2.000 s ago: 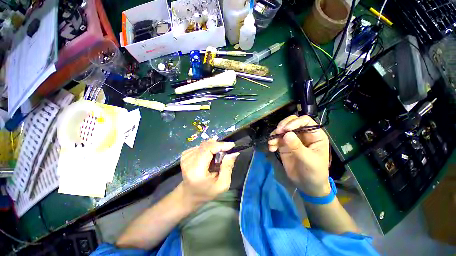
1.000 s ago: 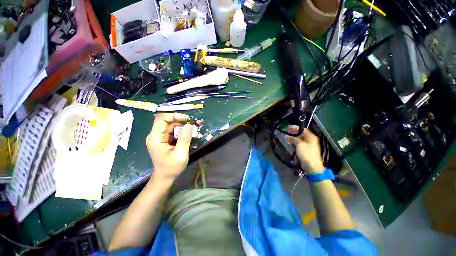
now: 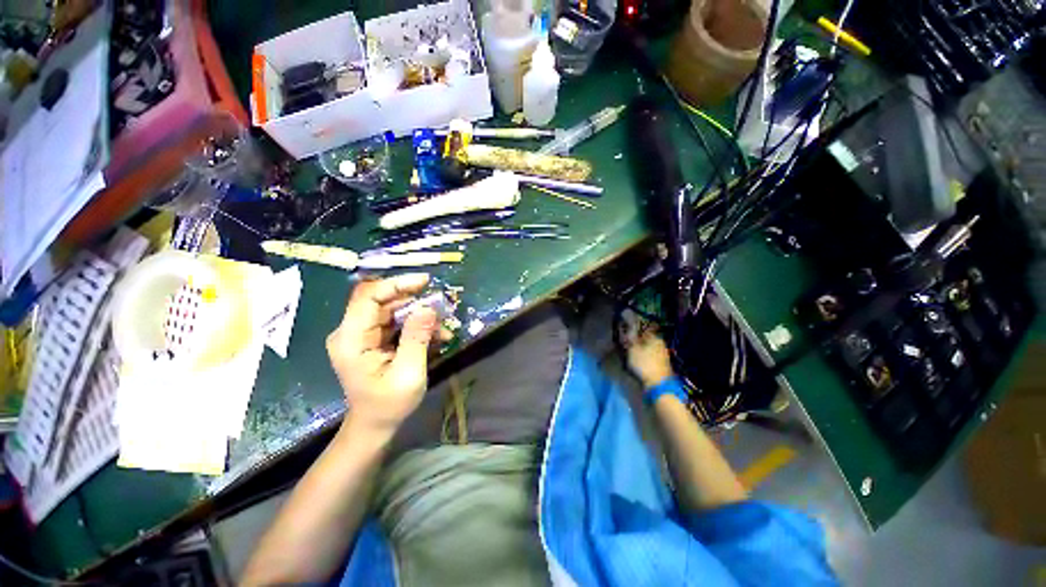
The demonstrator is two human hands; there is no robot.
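Note:
My left hand is over the front edge of the green bench. Its thumb and fingers pinch a small electronic unit with a pale, shiny face. Small loose bits lie on the mat just right of it. My right hand is low beyond the bench edge, among black cables below the bench top. Its fingers are small, dark and partly hidden, so I cannot tell whether they hold anything.
Slim tools and a bone-like handle lie behind my left hand. Two white parts boxes stand at the back. A tape roll sits on a sheet at left. A black component tray is at right. A thick black cylindrical tool stands near the cables.
The dark tool seen earlier between both hands is gone from them. My left hand moved left and now holds the unit near the mat. My right hand moved down among the cables.

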